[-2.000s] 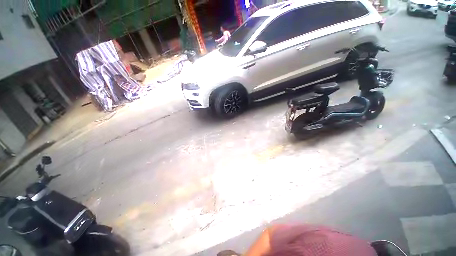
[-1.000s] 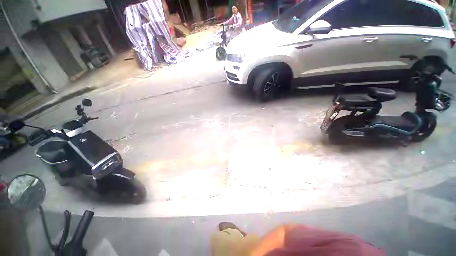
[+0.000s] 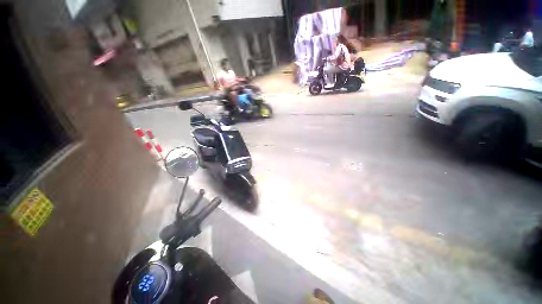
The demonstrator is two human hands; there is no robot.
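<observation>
The scooter's round dial (image 3: 146,286) glows with blue-white digits at the bottom left of the head view. Its black right handlebar grip (image 3: 209,209) points up and to the right, with a thin dark brake lever (image 3: 193,203) beside it. A round rear-view mirror (image 3: 182,162) stands on a thin black stalk above them. The grip has no hand on it. Neither of my hands is in the picture. A small part of a shoe (image 3: 321,296) shows at the bottom edge.
A parked black scooter (image 3: 229,151) stands beyond the mirror. A white car (image 3: 481,95) is on the road at the right. Two riders on scooters (image 3: 337,74) are across the road. A brown wall with a yellow notice (image 3: 32,212) is at the left. Red-and-white posts (image 3: 148,142) stand near its corner.
The view has swung left. The dial and wall have come in; the parked scooter and car sit further right. The maroon sleeve or shirt has left the picture.
</observation>
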